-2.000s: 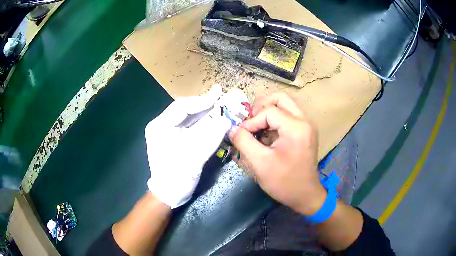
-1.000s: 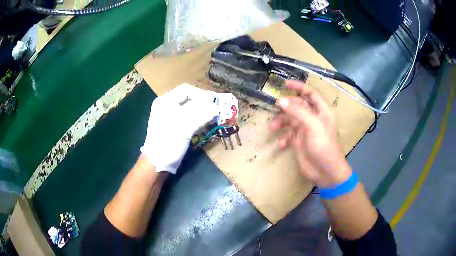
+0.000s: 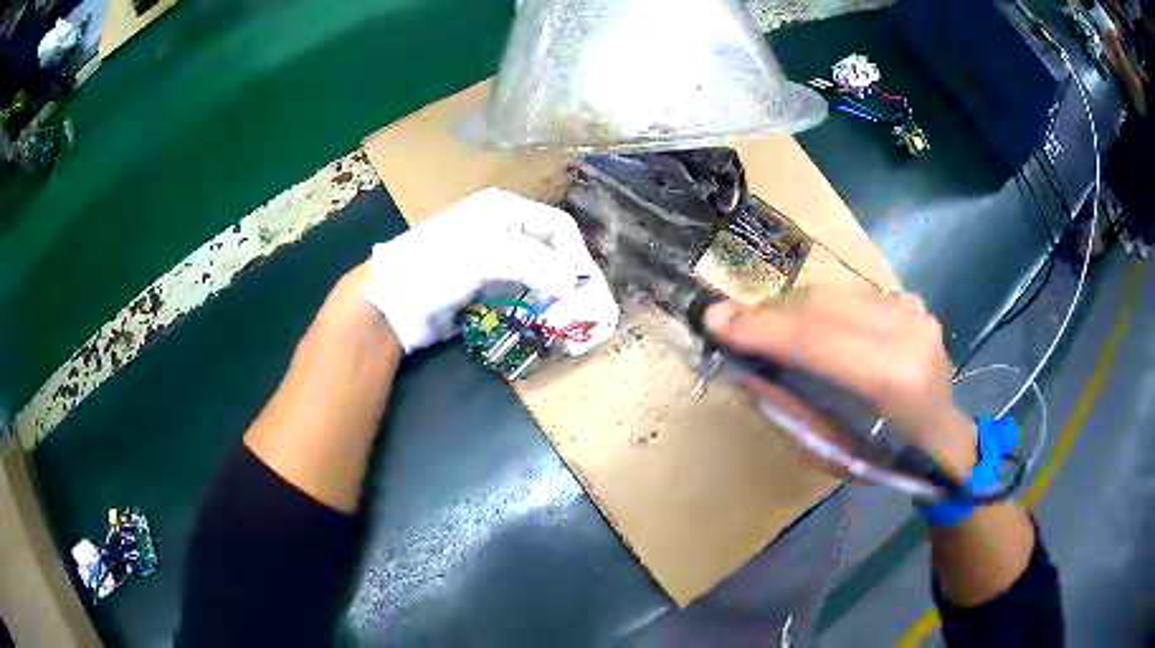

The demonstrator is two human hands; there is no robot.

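My left hand (image 3: 494,260), in a white glove, holds a wired board assembly (image 3: 507,344) with a green board, a yellow block and red and green wires over the cardboard's left edge. My right hand (image 3: 849,367), bare with a blue wrist strap (image 3: 994,468), grips the black soldering iron (image 3: 811,395). The iron's front end points left toward the assembly, apart from it; its tip is blurred. The black iron stand (image 3: 659,190) sits behind, with a scorched yellowish sponge (image 3: 750,260). The white plug part is mostly hidden in the glove.
A clear fume hood (image 3: 640,76) hangs over the stand. The cardboard sheet (image 3: 659,506) bears dark debris. Another wired assembly (image 3: 117,553) lies at lower left, another (image 3: 874,95) at upper right. A green conveyor (image 3: 253,101) runs at left. A white cable loops at right.
My right hand has taken the iron from the stand and brought it down and right. My left hand has turned the assembly, and the plug pins no longer show. The view has shifted, showing more of the hood.
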